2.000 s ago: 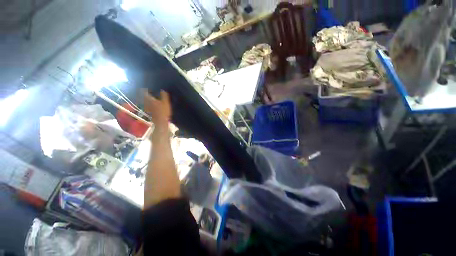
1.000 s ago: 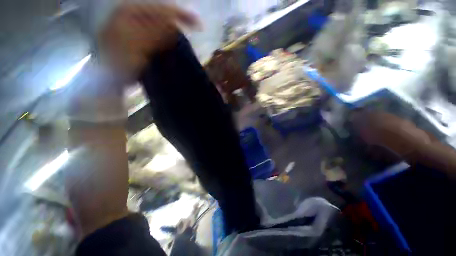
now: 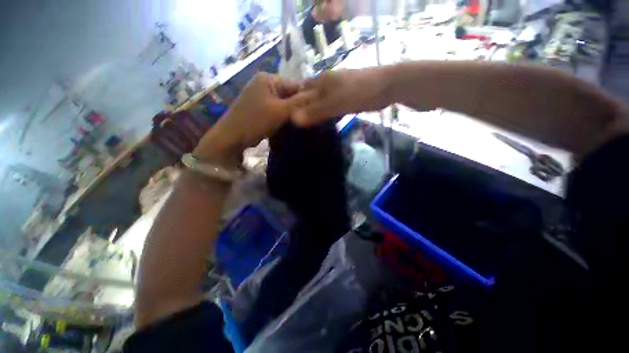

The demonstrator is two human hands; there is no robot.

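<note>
A black garment [image 3: 307, 172] hangs down from both hands in the middle of the view, its lower part by a clear plastic bag [image 3: 314, 296]. My left hand [image 3: 258, 114], with a pale bangle at the wrist, is closed on the garment's top edge. My right hand [image 3: 321, 100] comes in from the right and is closed on the same edge. The two hands touch or nearly touch. The fingertips are blurred and the gripped edge is mostly hidden.
Black cloth lies in a blue-rimmed crate [image 3: 441, 241] at the right. Scissors [image 3: 534, 157] lie on the white table [image 3: 469, 131]. A blue crate [image 3: 252, 241] stands on the floor. Pale cloth piles [image 3: 93, 258] are at the left. A person [image 3: 324, 21] is at the back.
The view has swung to the right. My right hand has come up from the right side and joined my left hand at the garment's top edge.
</note>
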